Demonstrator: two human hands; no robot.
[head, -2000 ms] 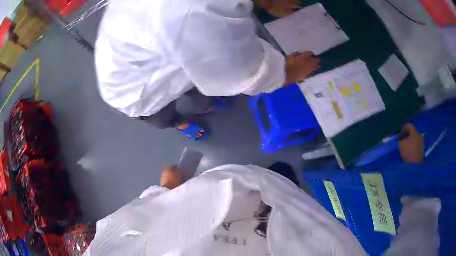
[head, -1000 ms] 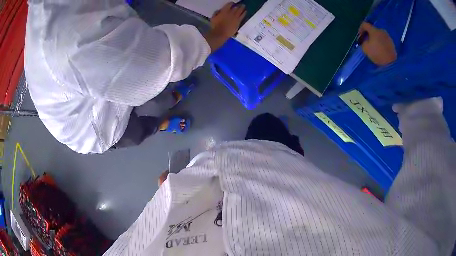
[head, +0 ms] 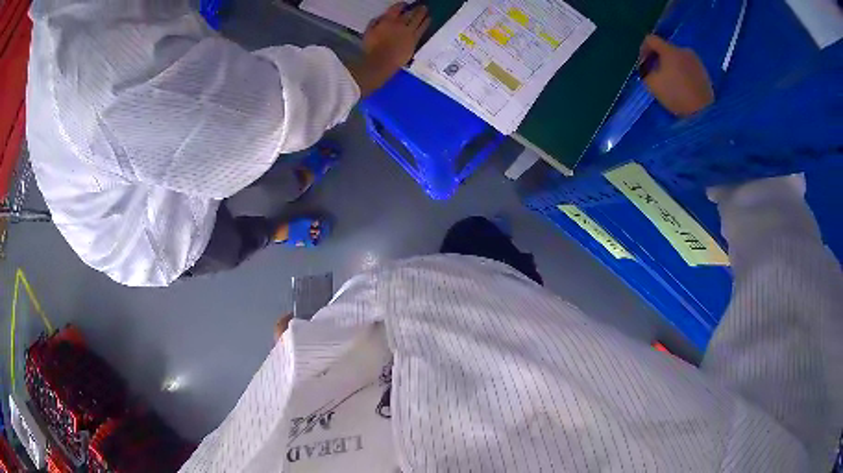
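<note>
My left hand (head: 283,326) shows only as a small part at the edge of my smock, low on the left. It holds a flat grey rectangle (head: 312,294), seen dimly; I cannot tell if it is a phone or a slip. My right hand (head: 679,78) is over the blue bin surface (head: 638,120) at the upper right, fingers curled on a thin dark pen (head: 650,63), of which only a short part shows. Printed sheets (head: 504,60) with yellow boxes lie on the green table (head: 592,92), left of my right hand.
A co-worker in a white smock (head: 176,111) stands at the left, a hand (head: 396,37) beside the sheets. A blue stool (head: 430,139) is under the table edge. Pale labels (head: 667,214) mark the blue bin. Red-and-black trays (head: 79,379) are stacked at the lower left.
Since two seconds ago the view has turned, and the table and co-worker sit further left and higher in the picture. Both hands keep their holds; less of my left hand shows.
</note>
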